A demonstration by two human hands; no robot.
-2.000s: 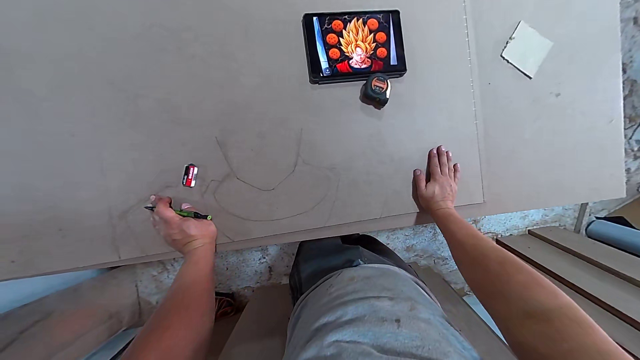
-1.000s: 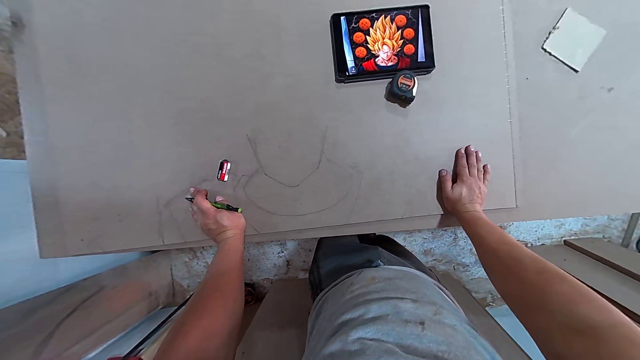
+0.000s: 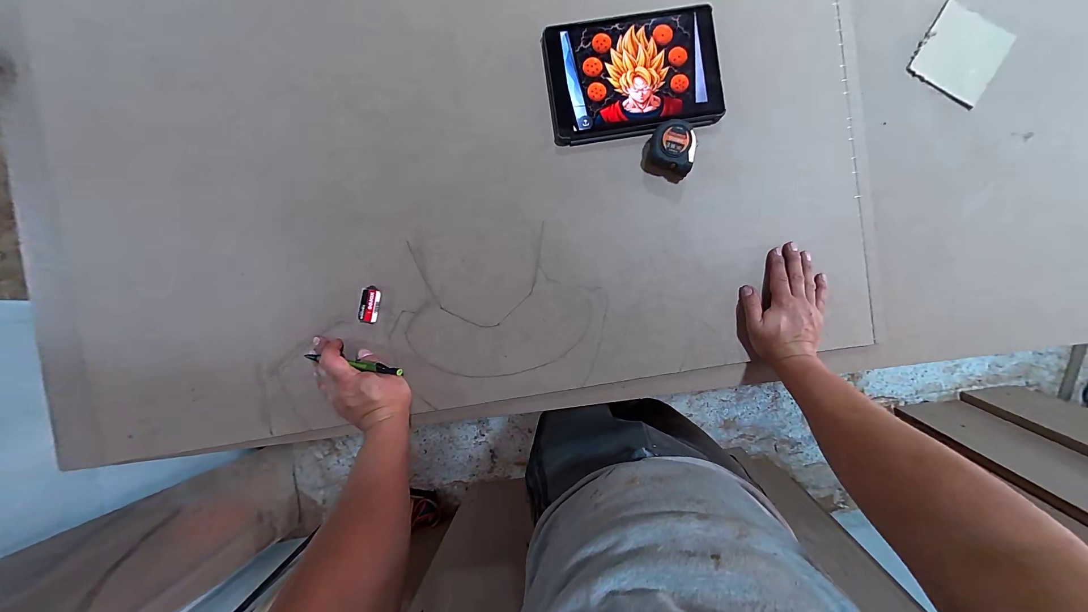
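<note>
My left hand [image 3: 361,387] holds a green and black pencil or pen [image 3: 374,367], its dark tip pointing left over faint curved lines on a large grey-brown board [image 3: 212,212]. Just above that hand lies a small eraser [image 3: 370,304] with a red, white and black sleeve. My right hand [image 3: 789,310] rests flat, palm down, near the board's front edge, fingers spread a little. Between the hands, pencil lines form a V-shaped neck and a wide curve. A tablet [image 3: 633,75] in a black case shows a spiky-haired cartoon figure among orange balls.
A black tape measure [image 3: 671,151] stands against the tablet's lower edge. An off-white square piece [image 3: 965,53] lies at the upper right, beyond a ruled line with tick marks. Below the board's front edge are my torso and several brown boards [image 3: 1003,442] at the right.
The view has shifted somewhat. My left hand has moved slightly relative to the eraser, still with the pencil or pen in it. My right hand has stayed flat on the board.
</note>
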